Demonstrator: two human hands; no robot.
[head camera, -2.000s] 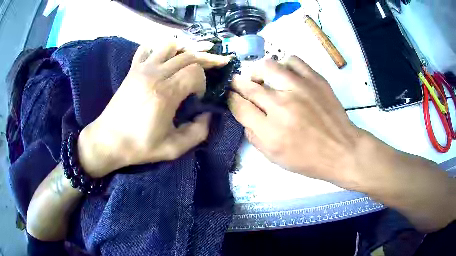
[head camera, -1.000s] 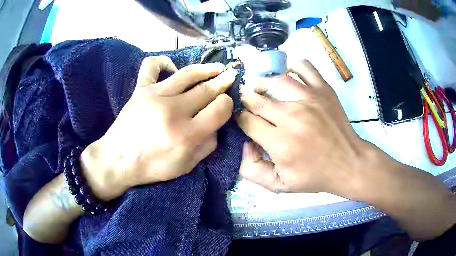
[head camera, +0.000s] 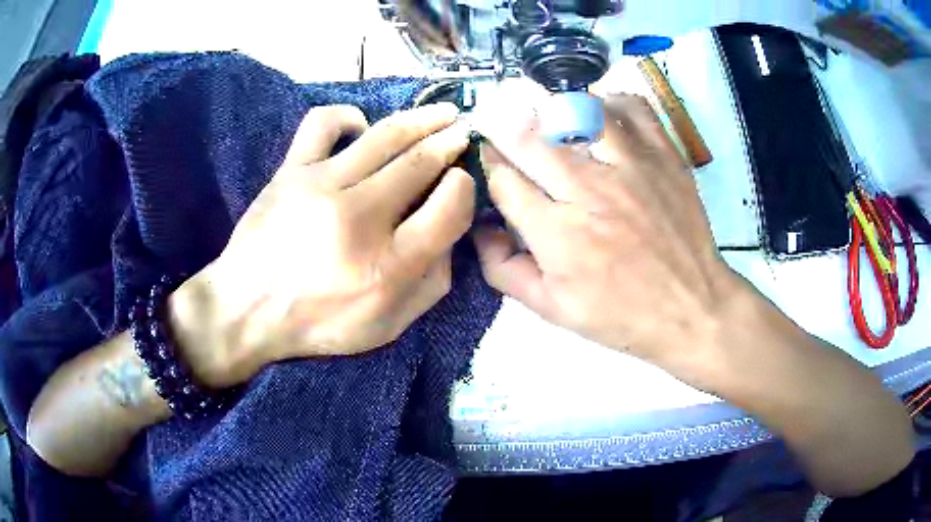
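The dark navy coarse-woven garment piece (head camera: 296, 428) lies bunched over the table's left part and hangs over the front edge. My left hand (head camera: 347, 240) lies on it, with thumb and fingers pinching its edge just in front of the presser foot (head camera: 468, 97). My right hand (head camera: 602, 219) is beside it, fingertips on the right side of the same edge, close to the needle area. The ribbed round knob with a white-grey disc (head camera: 568, 87) stands above my right fingers. The fingertips partly hide the seam edge.
Right of the machine lie a wooden-handled stick (head camera: 676, 112), a blue piece (head camera: 647, 45), a black smartphone (head camera: 786, 143) and red-handled snips (head camera: 871, 270). A ruled tape (head camera: 613, 449) runs along the curved front edge of the white table (head camera: 572, 367).
Since the earlier frames, my right hand has moved up closer to the presser foot and knob. My left fingers have come forward along the fabric edge. The view has shifted slightly.
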